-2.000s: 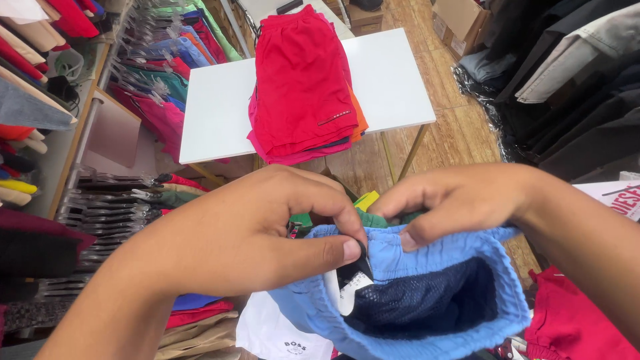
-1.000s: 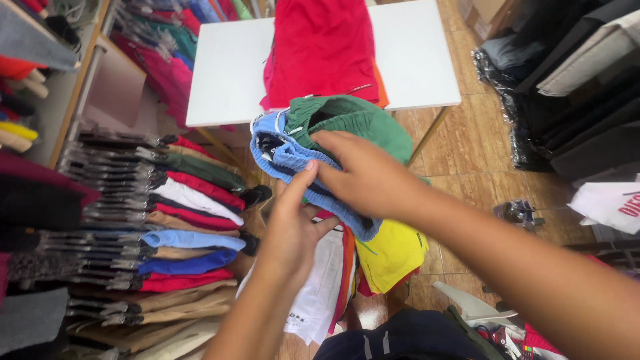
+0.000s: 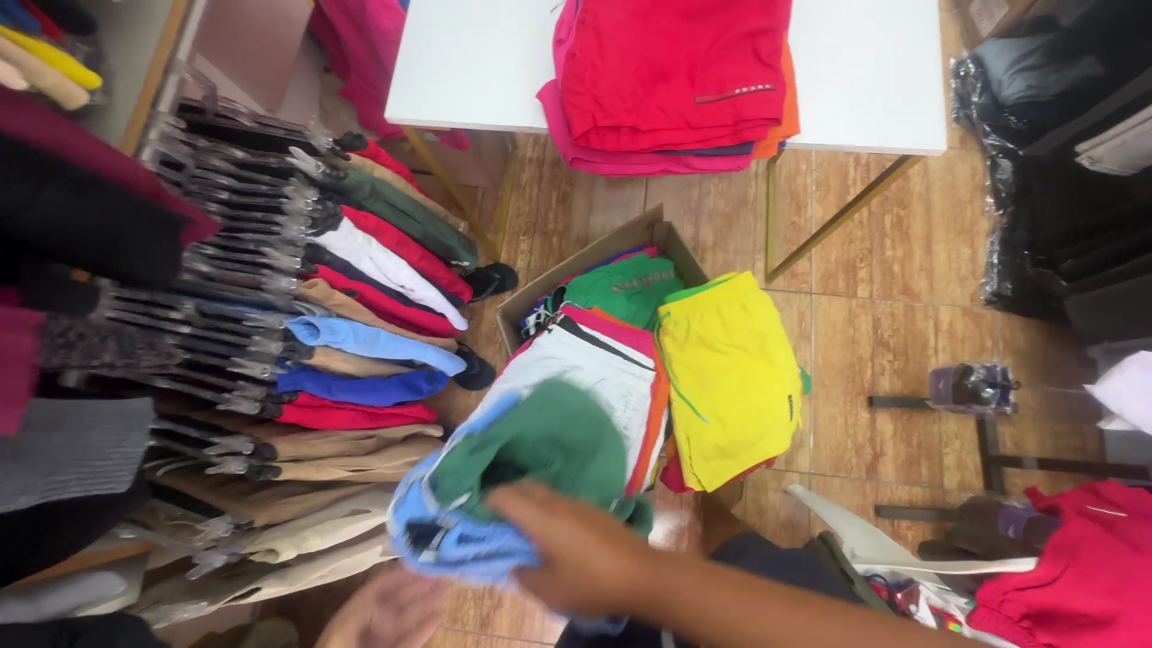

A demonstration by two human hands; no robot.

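Observation:
My right hand grips the waistband of green shorts together with light blue shorts; both are blurred by motion. Below and left of them, my left hand is blurred at the bottom edge, apart from the cloth, its fingers hard to make out. Just beyond the held shorts lie white shorts on a pile over the near side of a cardboard box. Yellow shorts lie to their right, and green folded shorts are inside the box.
A white table bears a stack of red shorts. Shorts on clip hangers fill the left side. Dark garments in clear plastic are at the right, with red clothing low down. A dark metal stand is on the tiled floor.
Two seconds ago both hands were at the light blue waistband. The blue and green shorts have moved down and left, and my left hand has come away from them. The view has tilted down.

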